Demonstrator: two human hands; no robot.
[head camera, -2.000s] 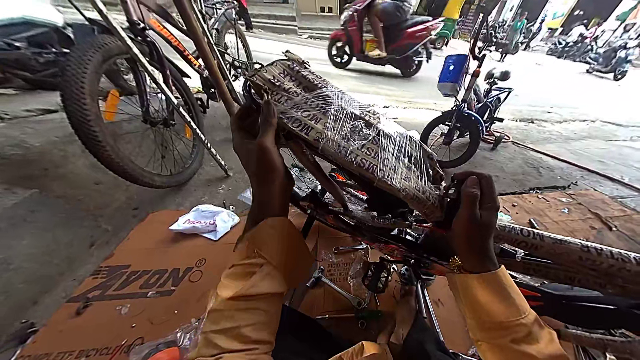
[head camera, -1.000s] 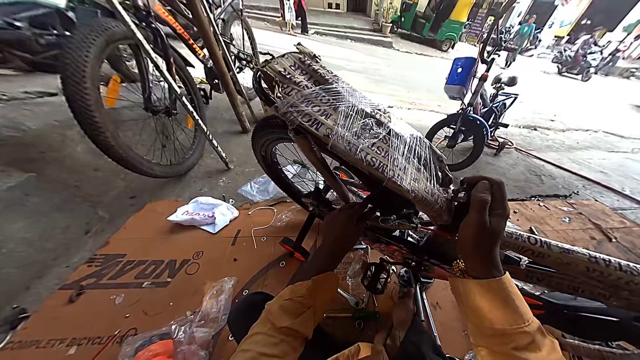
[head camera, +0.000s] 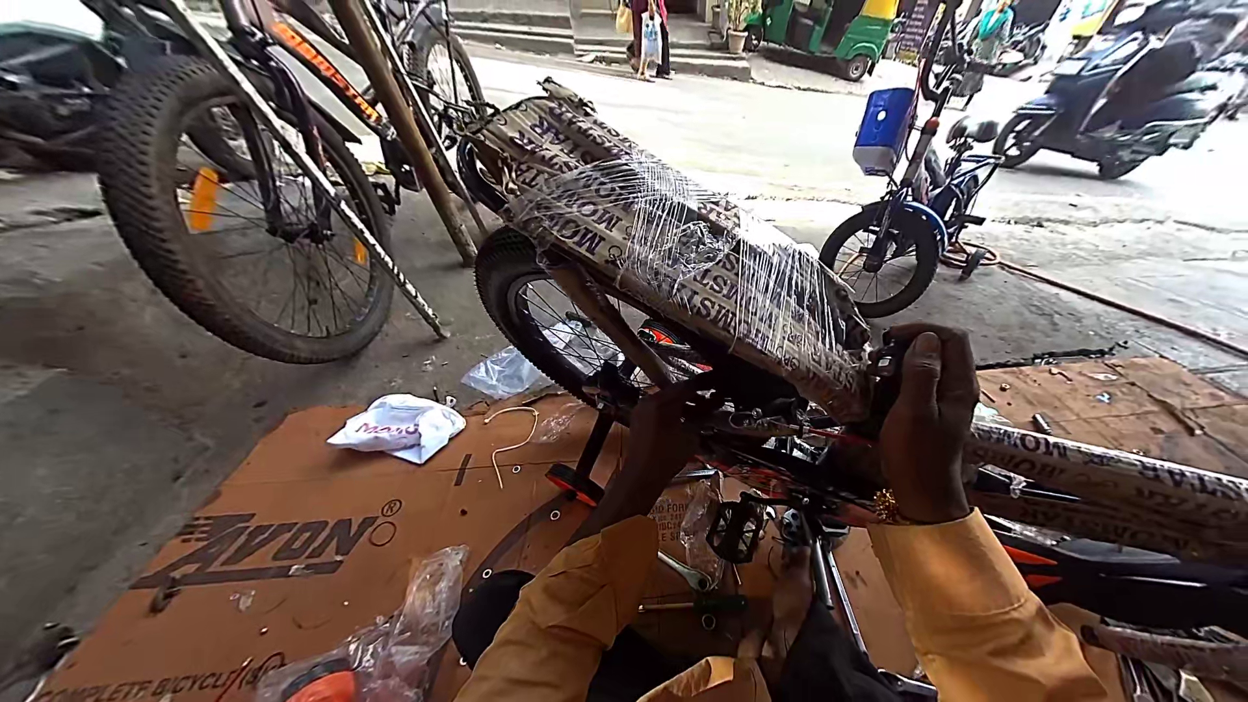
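Observation:
A bicycle part wrapped in printed paper and clear stretch film slants across the middle, above a small bicycle's tyre. My right hand grips a dark piece at its lower right end, with the fingers curled. Under the wrapped part, my left hand reaches in among dark bicycle parts; its fingertips are hidden, so its hold cannot be told. Below lie a black pedal, a wrench and a green-handled tool. A paper-wrapped frame tube runs off to the right.
Flattened cardboard covers the ground, with a white plastic bag and clear plastic wrapping on it. A large bicycle wheel stands at left. A small blue bicycle stands behind. A scooter is on the road.
My left hand has left the upper left end of the wrapped part and moved down beneath it. My right hand stays at the lower end. The red scooter has gone from view; a dark one shows at right.

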